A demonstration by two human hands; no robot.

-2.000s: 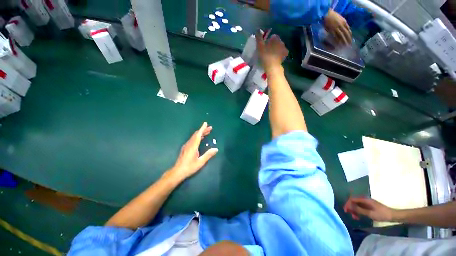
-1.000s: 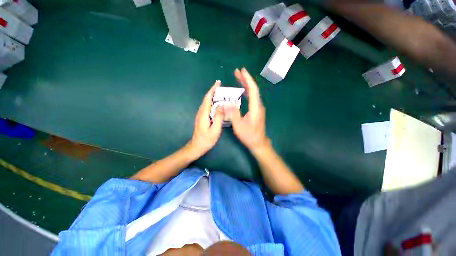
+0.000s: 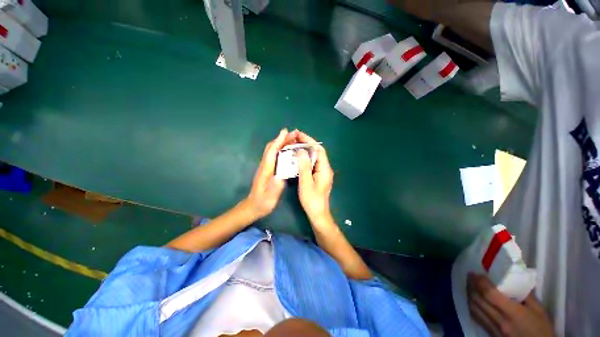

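Note:
A small white retail carton is held upright between my two bare hands, above the green bench in front of me. My left hand wraps its left side. My right hand is on its right side, with the thumb on the carton's face. A thin white flap edge shows at the carton's top, near my fingertips. The rest of the carton is hidden by my fingers.
Several white cartons with red bands stand ahead right. More cartons are at far left. A metal post is fixed ahead. At right are a white slip, a cream sheet and another person holding a carton.
My hands have closed in around the carton, and the flap that stood open is now folded down nearly flat. The person at right has leaned in over the bench, covering most of the cream sheet.

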